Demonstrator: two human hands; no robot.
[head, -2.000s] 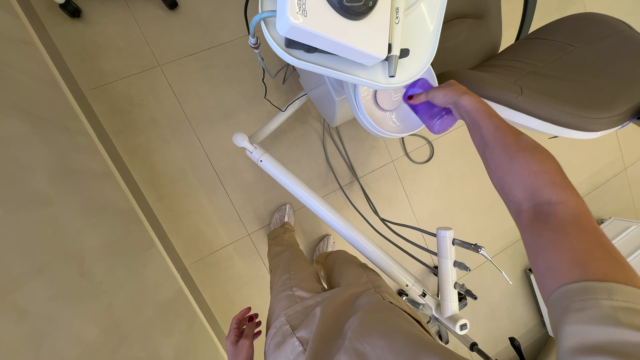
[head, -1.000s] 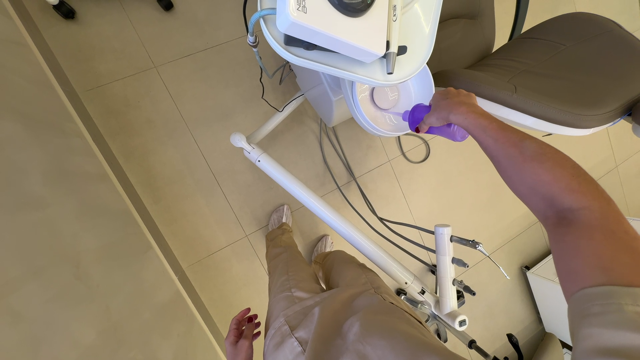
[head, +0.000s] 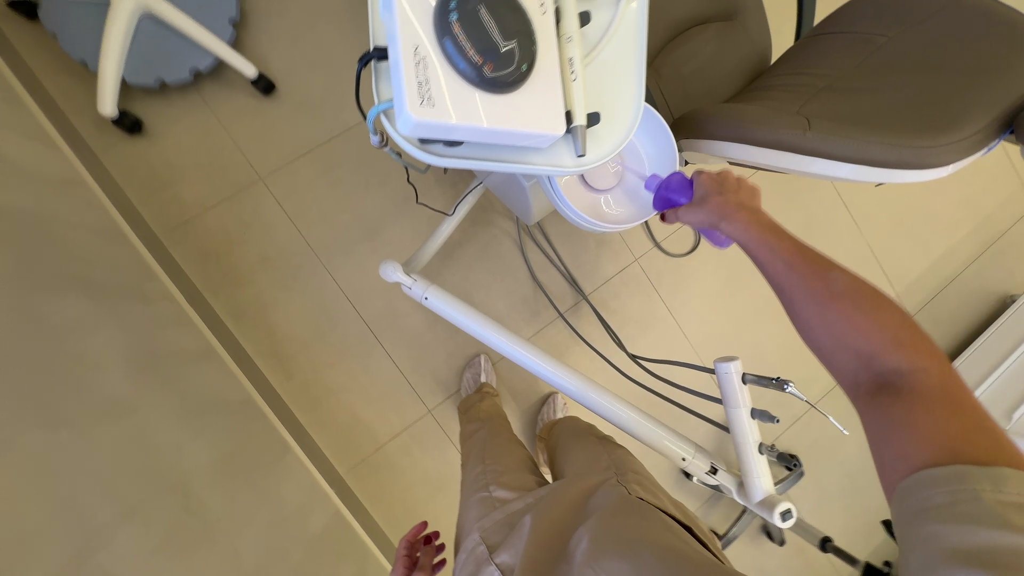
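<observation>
My right hand is closed around a purple squeeze bottle, which lies tilted with its nozzle over the white spittoon bowl of a dental unit. A faint stream seems to run from the nozzle into the bowl. The tray with a white device overhangs part of the bowl's back. My left hand hangs low beside my left leg at the bottom edge, fingers apart and slightly bent, holding nothing; part of it is cut off by the frame.
A white ultrasonic scaler unit and its handpiece rest on the tray. A jointed white arm with an instrument holder and grey hoses crosses before my legs. A brown dental chair stands right, a wheeled base upper left.
The bottle has stayed in my right hand and tipped from its earlier angle, its nozzle still at the bowl. My left hand stays low. The view has shifted a little, showing more of the wheeled base.
</observation>
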